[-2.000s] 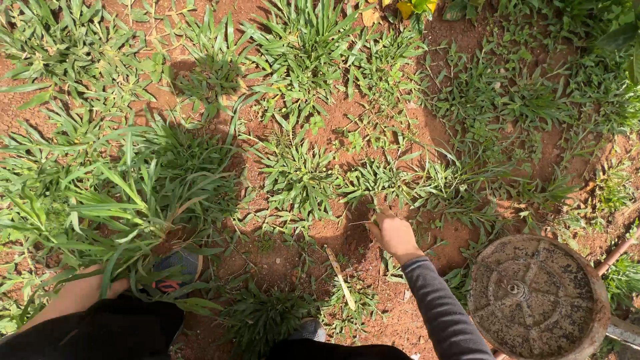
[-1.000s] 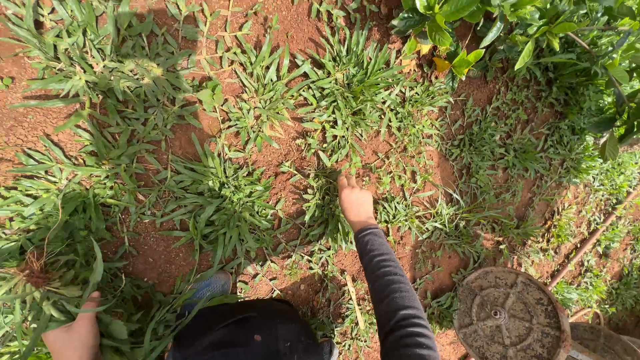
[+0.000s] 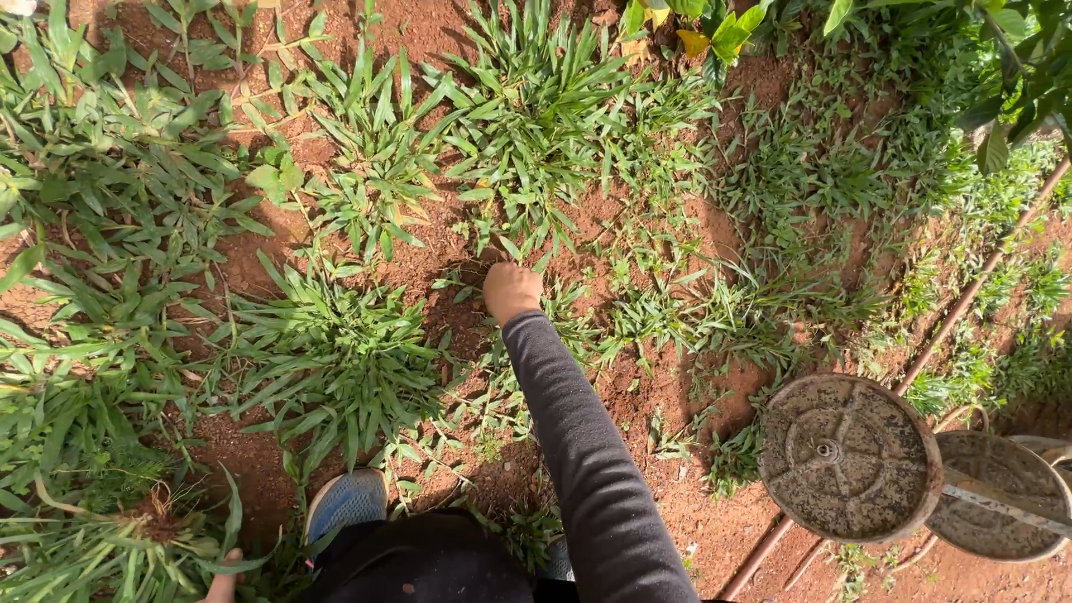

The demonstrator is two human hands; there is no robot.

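Observation:
My right hand, in a dark sleeve, is down at the red soil just below a large grass tuft. Its fingers are curled in and partly hidden by the back of the hand, so what they grip cannot be told. Another grass clump grows to its left. At the lower left edge, my left hand shows only in part, beside a bunch of uprooted grass whose roots, with soil on them, face up. Leaves cover much of that hand's grip.
Two round, dirt-crusted discs stand at the lower right by a long brown pipe or pole. A leafy shrub hangs at the upper right. My blue shoe is at the bottom, near the grass clump.
The clump that stood at my right hand one second ago no longer shows there; dark, disturbed soil is at that spot. My left hand is now mostly out of the frame.

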